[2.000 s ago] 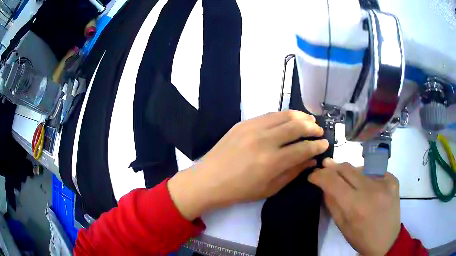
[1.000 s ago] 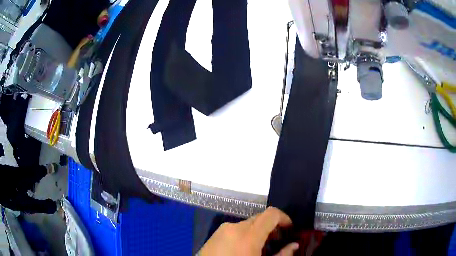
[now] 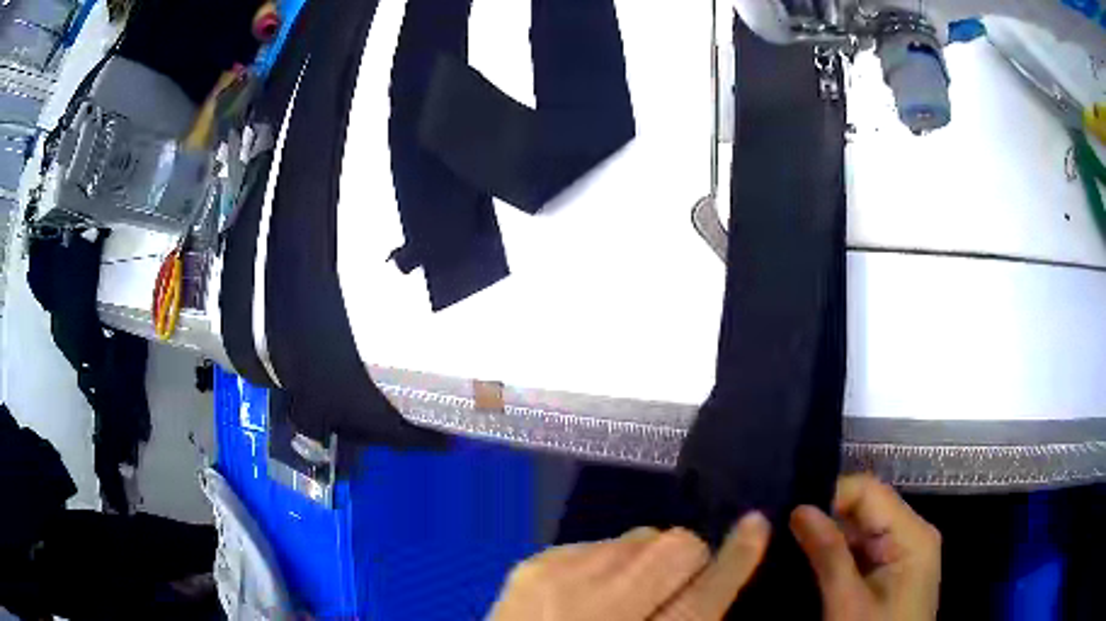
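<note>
A black fabric strip (image 3: 786, 243) runs from under the presser foot (image 3: 830, 73) down over the table's front edge. My left hand (image 3: 643, 576) grips the strip just below the edge, its fingertips on the fabric. My right hand (image 3: 876, 552) pinches the strip's right side between thumb and finger, close beside my left hand. Both hands are cut off by the bottom of the picture. The sewing machine head shows only in part at the top.
More black strips (image 3: 318, 243) lie curved on the left, one folded over (image 3: 522, 152). A ruler strip (image 3: 582, 431) follows the front edge. Red-yellow scissors (image 3: 167, 294) and a clear container (image 3: 140, 158) are far left, green-handled snips (image 3: 1088, 170) at right. A blue crate (image 3: 425, 522) is below.
Both hands have moved from beside the needle to below the table edge, where they hold the strip. The view has shifted, so the machine head sits higher in the picture.
</note>
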